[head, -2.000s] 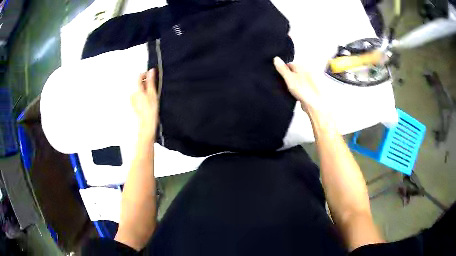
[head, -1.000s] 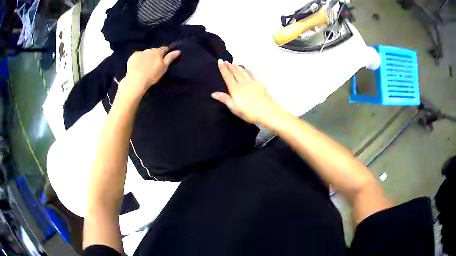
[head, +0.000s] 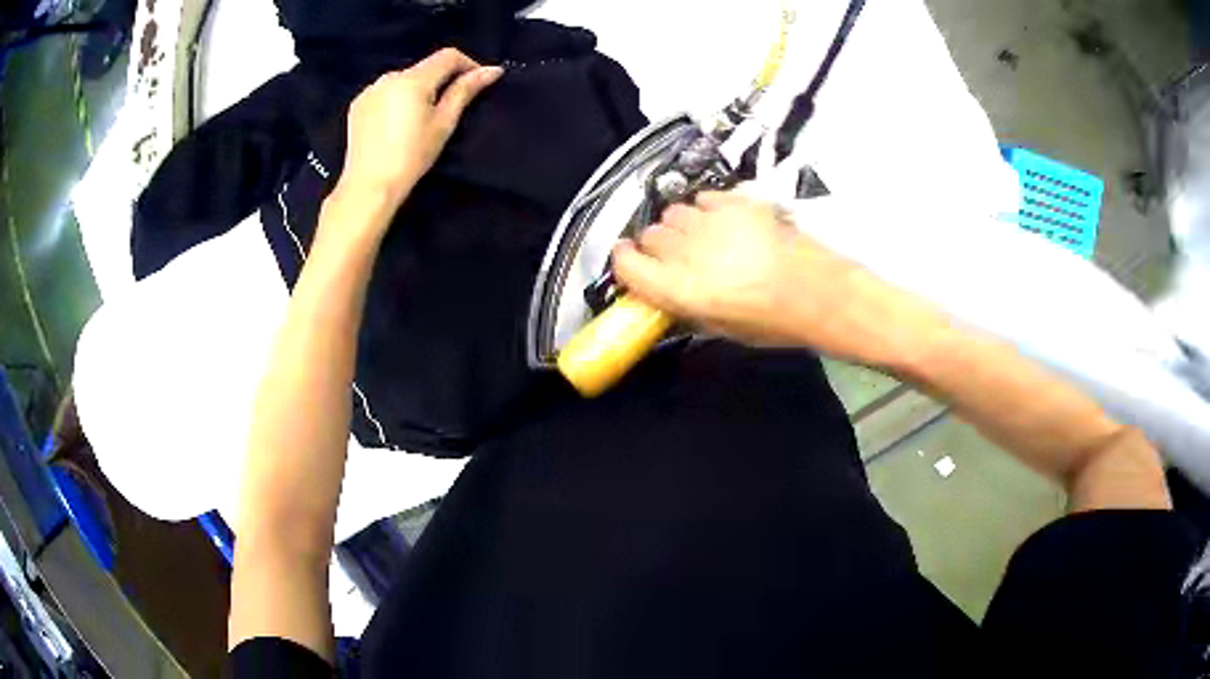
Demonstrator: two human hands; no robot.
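Note:
A black garment (head: 451,265) lies on the white pressing table, with a thin light line along its left side and a small white chest print. Its sleeve (head: 212,173) lies to the left. My left hand (head: 405,126) is at the garment's upper part, thumb and fingers close together at a seam; whether they pinch cloth is unclear. My right hand (head: 710,265) is closed round the yellow handle of the steam iron (head: 571,259). The silver soleplate is over the garment's right side; its underside is hidden, so contact cannot be told.
The white padded board (head: 159,398) sticks out at left. A white covered tube (head: 1062,358) runs by my right forearm, and a yellowish hose rises from the iron. A light-blue slotted stool (head: 1058,199) stands at right. A blue-framed bin with brown cloth (head: 153,564) is at lower left.
My right hand has left the cloth and taken hold of the iron, which has moved from the table's right side onto or over the garment. My left hand stays at the garment's upper part.

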